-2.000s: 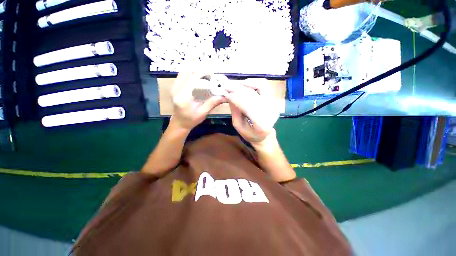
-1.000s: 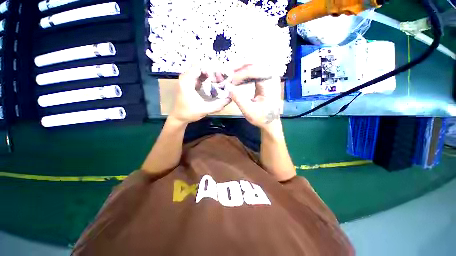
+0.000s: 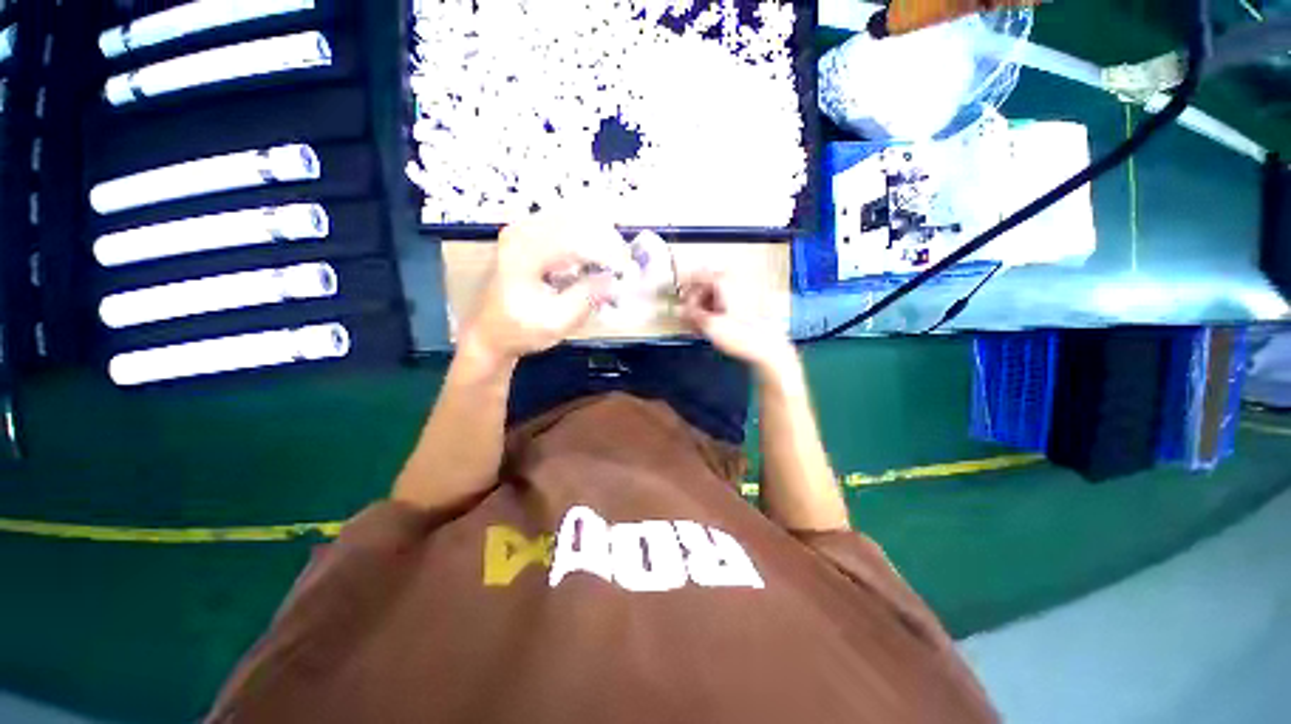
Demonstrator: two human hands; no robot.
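My left hand (image 3: 535, 294) is over the tan work board (image 3: 472, 277), its fingers curled around a white tube housing (image 3: 647, 260) seen nearly end-on. The glare hides most of the housing's outline. My right hand (image 3: 729, 320) is just right of it, fingers bent and fingertips close to the housing. A thin dark line shows near the right fingertips; I cannot tell whether it is a tool they hold.
A black parts tray (image 3: 609, 229) heaped with white parts lies ahead. Ribbed tube trays (image 3: 213, 125) with tubes are at left. At right are a white feeder block (image 3: 906, 212), a clear plastic bag (image 3: 920, 78), the orange driver (image 3: 942, 12) and its black cord (image 3: 1055, 195).
My right hand has opened away from the housing and moved lower. The orange driver, low in view a second ago, now shows only at the top edge. The whole view has shifted slightly.
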